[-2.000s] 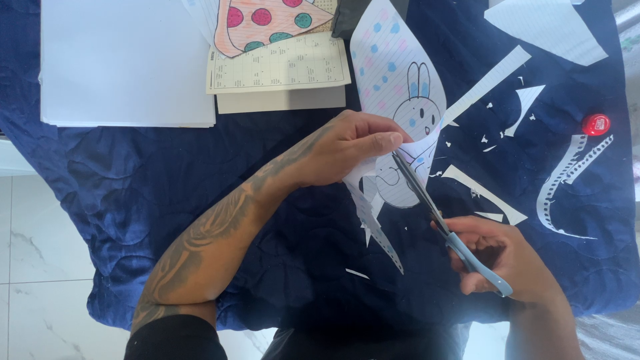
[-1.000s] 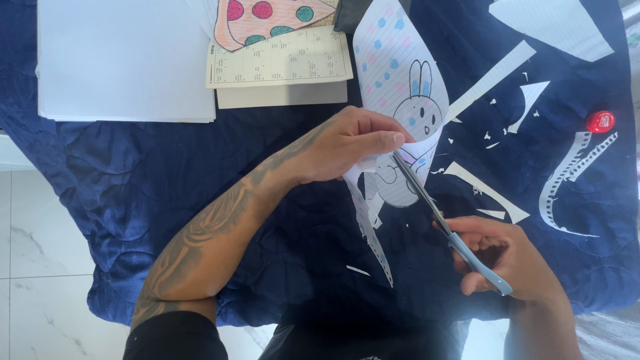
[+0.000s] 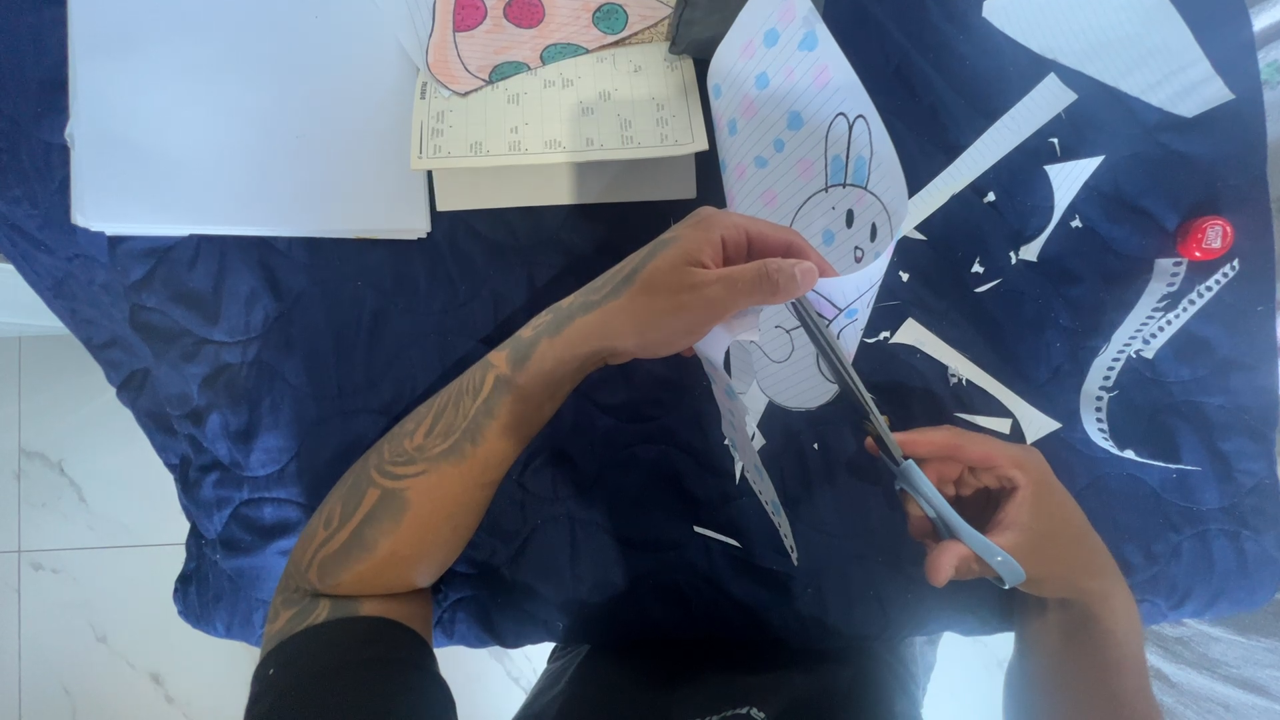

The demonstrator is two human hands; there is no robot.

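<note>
Between its thumb and fingers my left hand (image 3: 735, 275) pinches a lined sheet of paper (image 3: 770, 90) with a drawn bunny and blue and pink dots. The sheet bends at my fingertips, and a narrow dotted flap hangs down below them. My right hand (image 3: 1000, 500) grips a pair of scissors (image 3: 930, 500) by the grey-blue handles. Their blades point up and left to the paper, with the tips close to my left thumb. How far the blades are apart cannot be told.
A dark blue quilted cloth (image 3: 520, 480) lies beneath everything. White paper (image 3: 250, 120) is stacked at upper left, beside a printed booklet (image 3: 560, 120) and a pizza-slice drawing (image 3: 540, 35). Paper scraps (image 3: 975, 380), perforated strips (image 3: 1110, 370) and a red round object (image 3: 1205, 238) lie at right.
The narrow flap hanging below my left hand has shifted slightly. Both hands stay in nearly the same place, still on the paper and the scissors.
</note>
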